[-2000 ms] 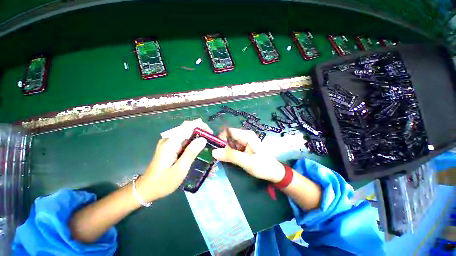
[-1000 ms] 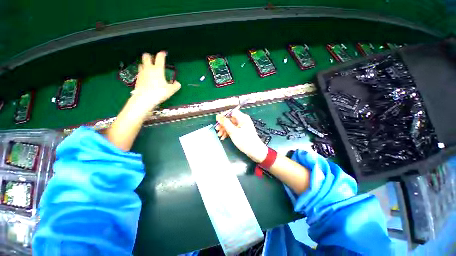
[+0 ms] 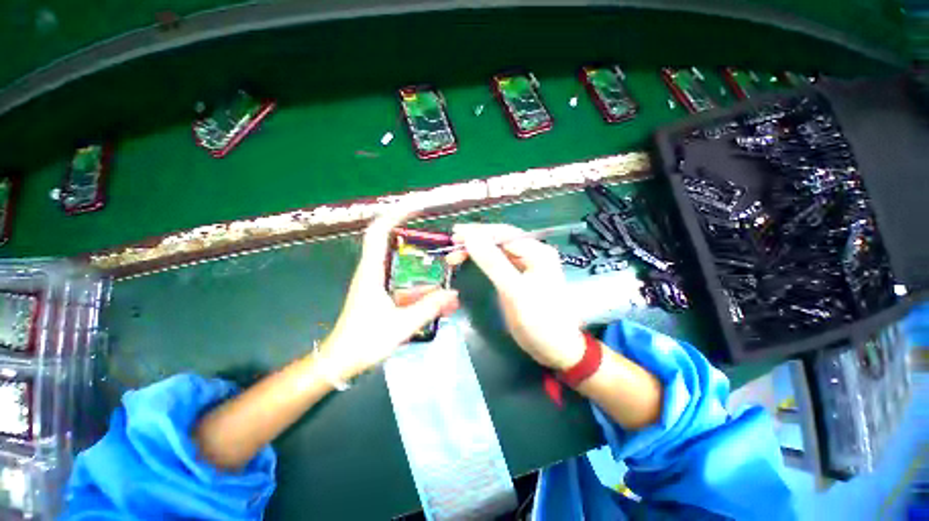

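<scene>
A half-built phone (image 3: 420,270) with a red rim and green board is held in my left hand (image 3: 373,305), above the bench's middle. My right hand (image 3: 525,295) is at the phone's upper right end, fingertips touching or nearly touching it. It holds a thin pale stick (image 3: 525,236), a tool that points past the fingers. Whether a small black part is between the fingertips is too blurred to tell. A long pale-blue sheet (image 3: 450,427) lies flat under the hands.
Several phones (image 3: 428,122) lie on the green conveyor beyond the worn pale edge (image 3: 295,222); one is turned askew. Loose black parts (image 3: 621,236) lie beside the large black bin (image 3: 713,295) at right. Clear trays (image 3: 63,336) stand at left, more (image 3: 861,407) below the bin.
My left hand has come back from the conveyor and now holds a phone. My right hand has moved up against its end. One conveyor phone now lies askew, and the row has shifted left.
</scene>
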